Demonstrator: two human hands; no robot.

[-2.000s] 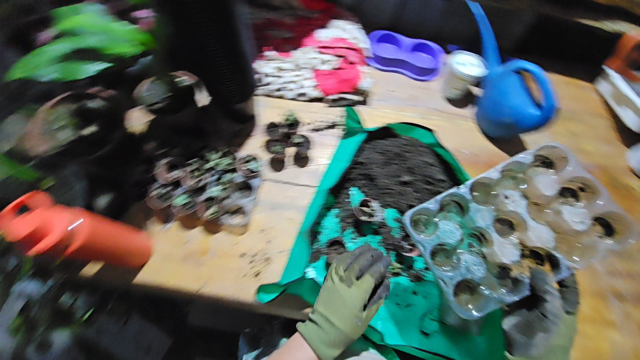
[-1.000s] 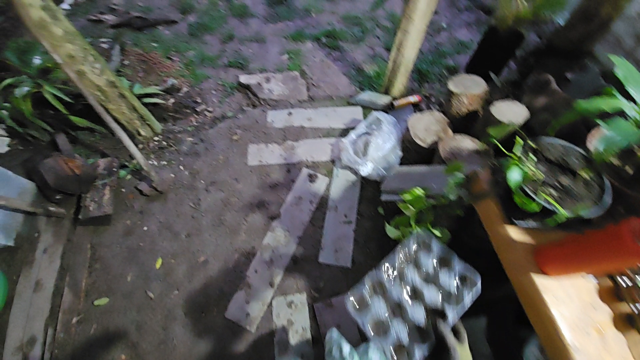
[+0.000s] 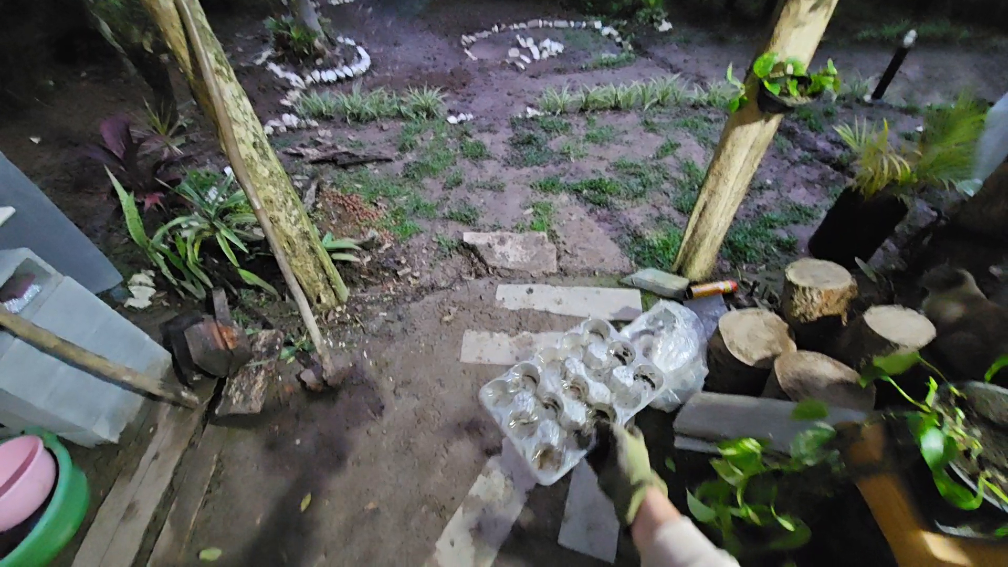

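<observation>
A clear plastic seedling tray [image 3: 571, 386] with rounded cups, several of them soiled with dark earth, is held out over the paved ground. My right hand [image 3: 626, 472], in an olive work glove with dark fingers, grips its near right edge. Behind the tray, a crumpled clear plastic bag [image 3: 669, 354] lies on the ground beside cut log rounds. My left hand is outside the picture.
Log stumps [image 3: 819, 291] and potted plants [image 3: 965, 449] stand at the right, near a wooden table edge [image 3: 882, 488]. Wooden posts [image 3: 728, 150] rise ahead. Flat paving slabs [image 3: 567, 301] lie in the dirt. Grey blocks [image 3: 79, 346] and a green tub [image 3: 67, 504] stand left.
The view has swung from the potting table to the yard. Two seconds ago my gloved left hand was over the green soil bag; it has left the view. The tray is now over the ground.
</observation>
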